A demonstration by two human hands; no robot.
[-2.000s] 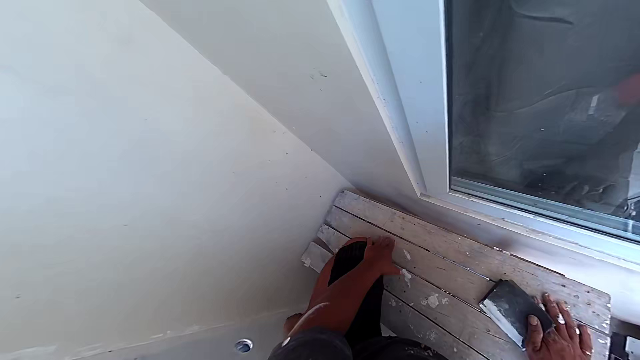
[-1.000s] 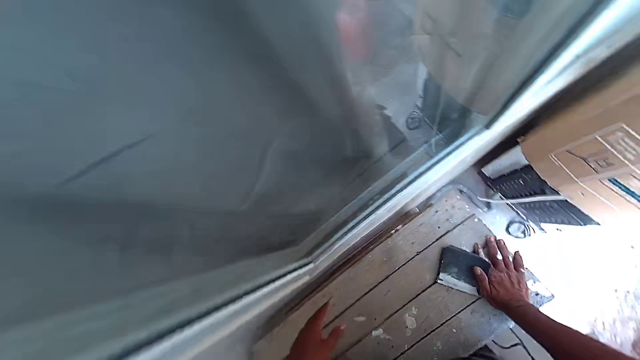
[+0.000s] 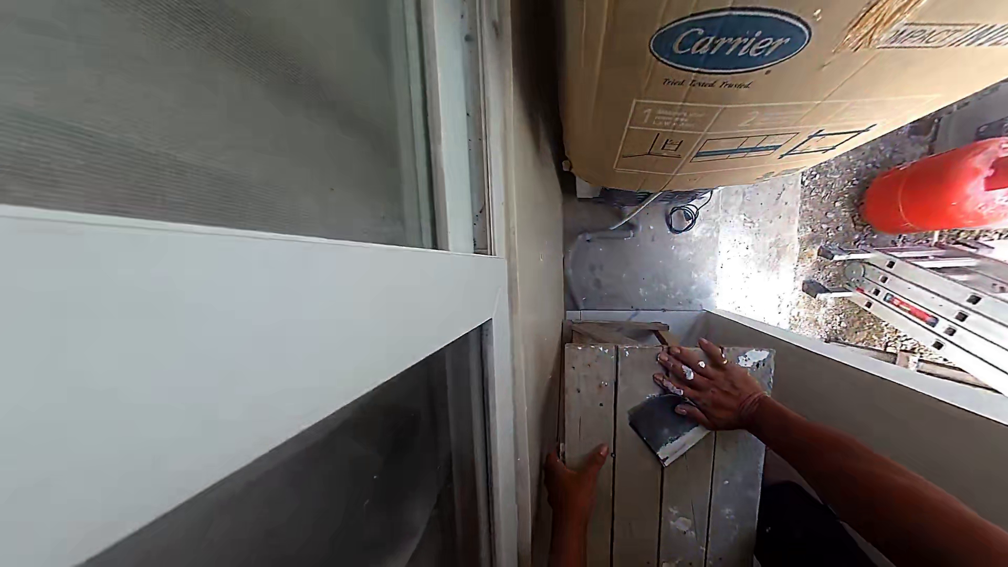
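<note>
Worn wooden planks, spotted with white paint, form a platform [image 3: 638,504] at the bottom centre. Spread over its far part, my right hand [image 3: 709,386] has white smears on the fingers. Under its thumb lies a dark, flat, roughly square tool [image 3: 665,429] with a pale edge, perhaps a putty blade; its handle cannot be made out. My left hand [image 3: 575,480] rests at the platform's left edge, thumb and fingers apart, with part of the fingers hidden over the side.
White-framed windows [image 3: 236,315] fill the left side. Beyond the platform stand a large Carrier cardboard box [image 3: 709,94] and a coiled black cable [image 3: 683,218]. A low wall [image 3: 858,394] runs along the right, with an aluminium ladder [image 3: 929,299] and a red tank [image 3: 937,189] outside it.
The view has swung far to the right, from the wall corner past the window to the box and ladder. My right hand stays by the dark tool on the planks.
</note>
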